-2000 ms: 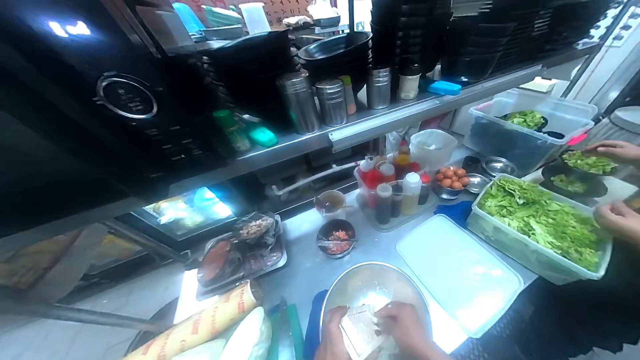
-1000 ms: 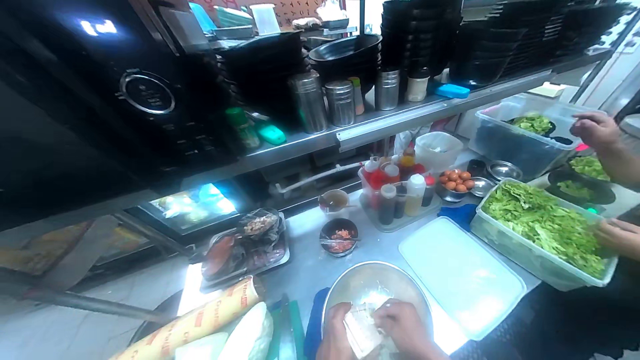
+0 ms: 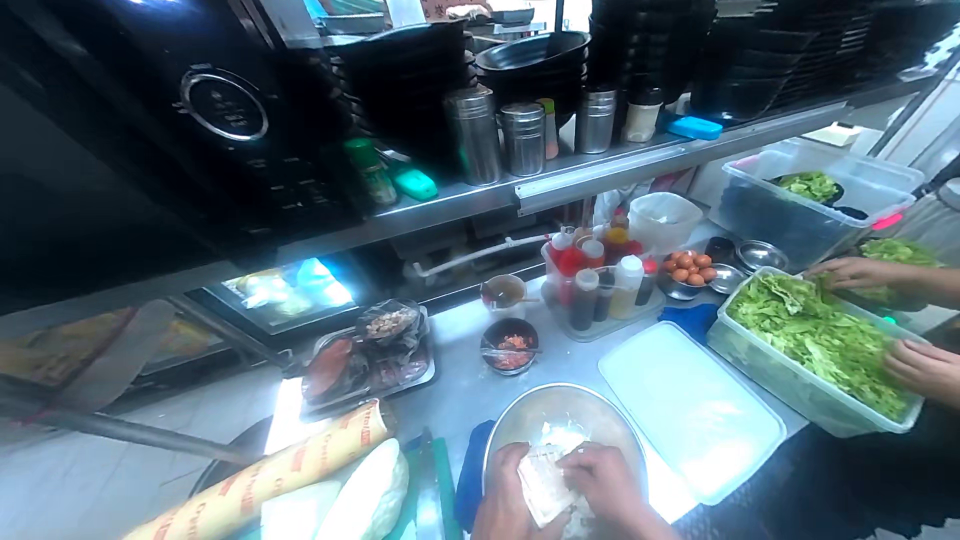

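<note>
At the bottom centre is a round metal bowl (image 3: 525, 409) with white bits in it. Over it, my left hand (image 3: 504, 491) grips a flat, pale piece of food (image 3: 541, 480), whose kind I cannot tell. The fingers of my right hand (image 3: 611, 484) pinch its right edge. A small dark bowl of chopped pink food (image 3: 512, 345) stands behind the metal bowl. Left of the bowl lie a blue cloth (image 3: 474, 469), a knife (image 3: 429, 487) on a green cutting board (image 3: 446, 480) and a pale vegetable (image 3: 367, 487). A translucent plastic lid (image 3: 694, 412) lies to the right.
Another person's hands (image 3: 862, 276) work at a tub of cut lettuce (image 3: 810, 397) on the right. Sauce bottles (image 3: 585, 300) in a container and a bowl of eggs (image 3: 688, 268) stand behind. A roll of film (image 3: 277, 469) and a tray of packed food (image 3: 397, 382) are left. A metal shelf (image 3: 480, 199) overhangs.
The other person's hand at the back, raised above the dark bowl one second ago, is now lower, at the lettuce tub's far edge. My hands stay over the metal bowl with the pale piece.
</note>
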